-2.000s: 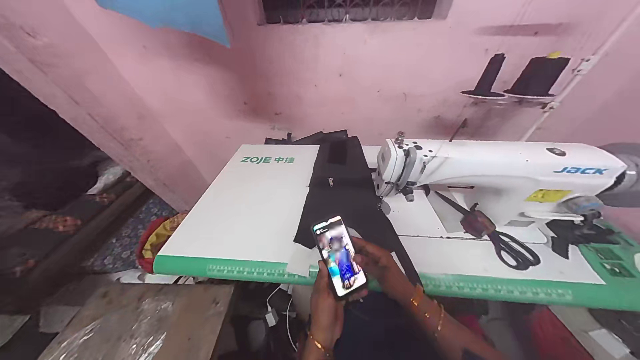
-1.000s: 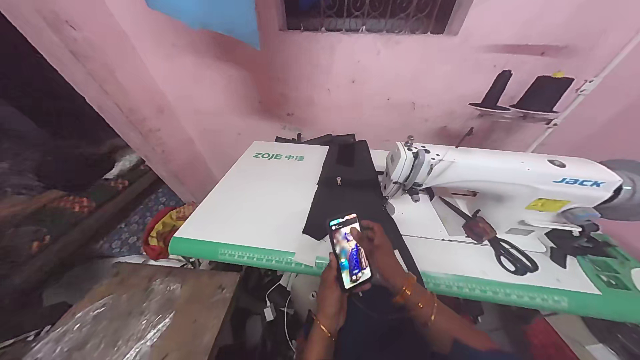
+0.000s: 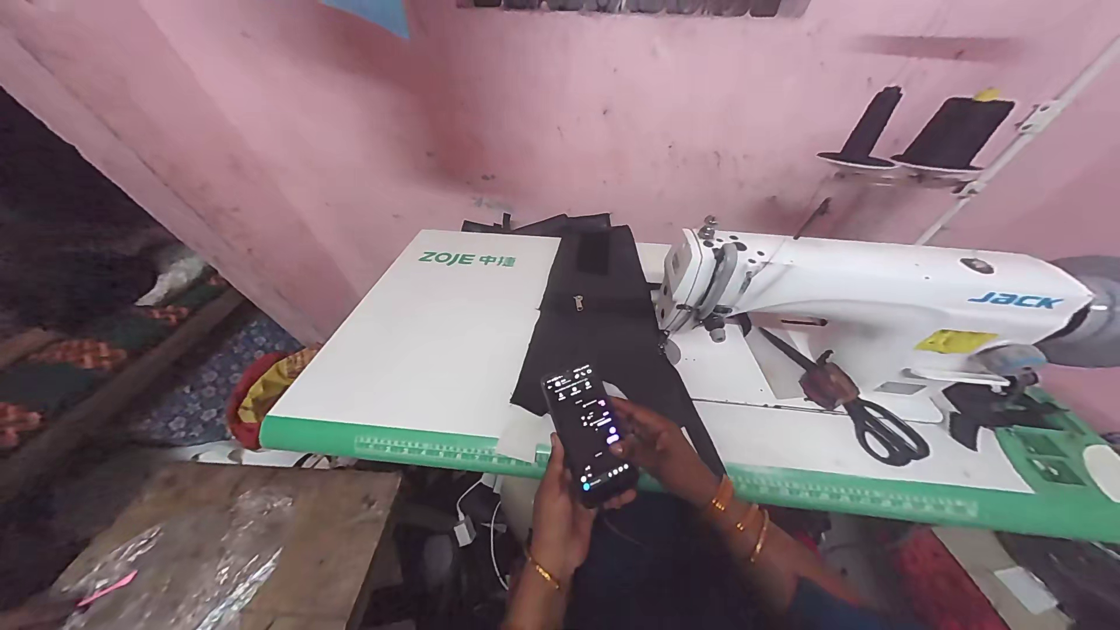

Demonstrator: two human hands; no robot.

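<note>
A smartphone [image 3: 591, 437] with a dark lit screen rests in my left hand [image 3: 562, 516], whose fingers wrap its lower part. My right hand [image 3: 661, 446] is at the phone's right edge, its fingers bent by the screen; whether they touch it cannot be told. Beyond the phone, black fabric [image 3: 604, 328] with a small metal zipper pull [image 3: 578, 303] lies across the white sewing table [image 3: 420, 350]. A white Jack sewing machine [image 3: 857, 289] stands to the right of the fabric. Black-handled scissors [image 3: 884, 430] lie on the table in front of the machine.
Two black thread cones [image 3: 954, 131] stand on holders by the pink wall. A green tray [image 3: 1050, 455] is at the table's right end. Front left is a wooden board [image 3: 306, 525] with clear plastic on it. A red and yellow cloth bundle [image 3: 262, 389] sits beside the table's left edge.
The phone screen has changed from a bright, colourful picture to a mostly dark display. My right hand has moved from over the screen to the phone's right edge.
</note>
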